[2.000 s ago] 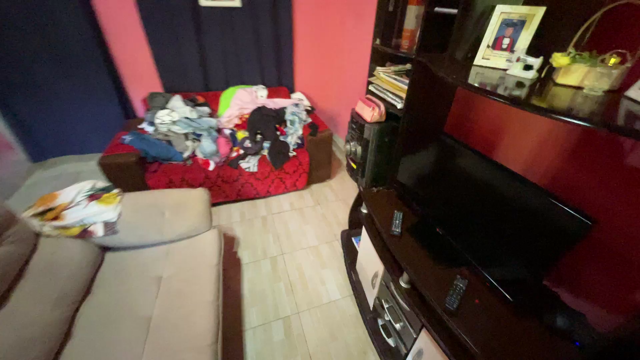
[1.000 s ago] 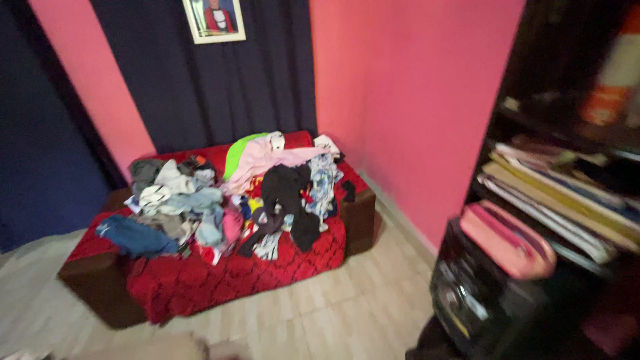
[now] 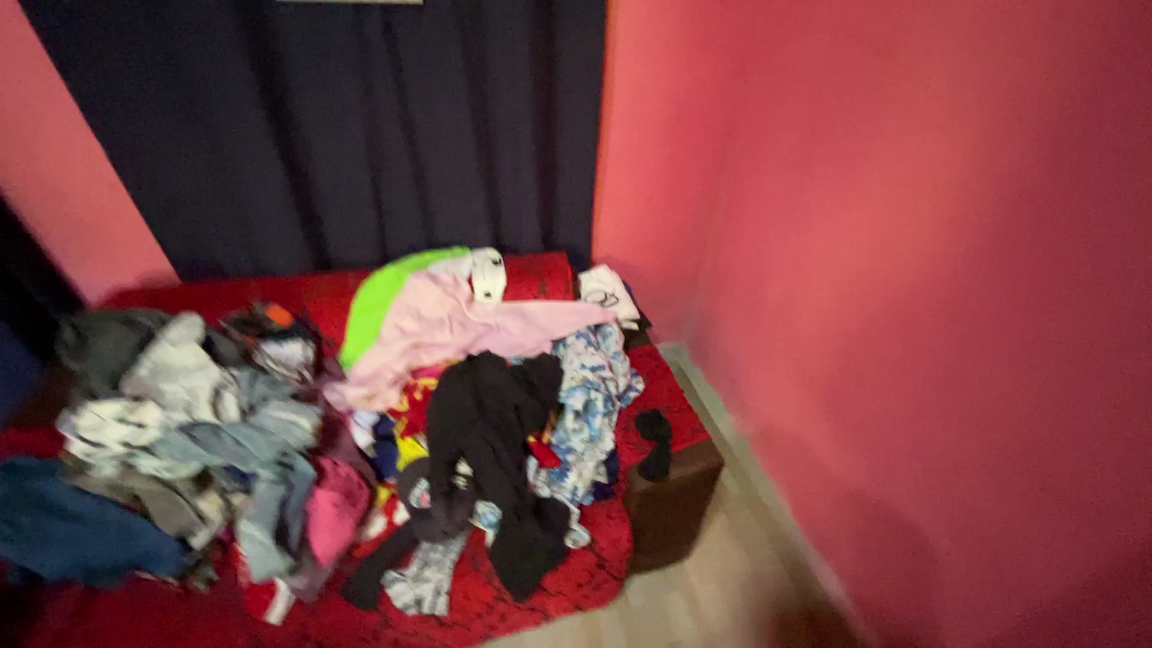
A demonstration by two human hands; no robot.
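Neither my left hand nor my right hand shows in the head view. A large heap of clothes covers a sofa with a red patterned cover. Black garments lie on top near the middle, beside a blue and white patterned garment. Behind them a pale pink cloth spreads over a bright green one. Grey and light blue clothes are piled at the left, with a dark blue garment at the far left. A small black item rests on the sofa's right arm.
A dark blue curtain hangs behind the sofa. The pink wall stands close on the right. Pale floor shows between the sofa's brown arm and that wall. The picture is blurred.
The view has moved closer to the clothes-covered sofa. The television unit seen two seconds ago, and the shelf with papers and a pink case, have left the view.
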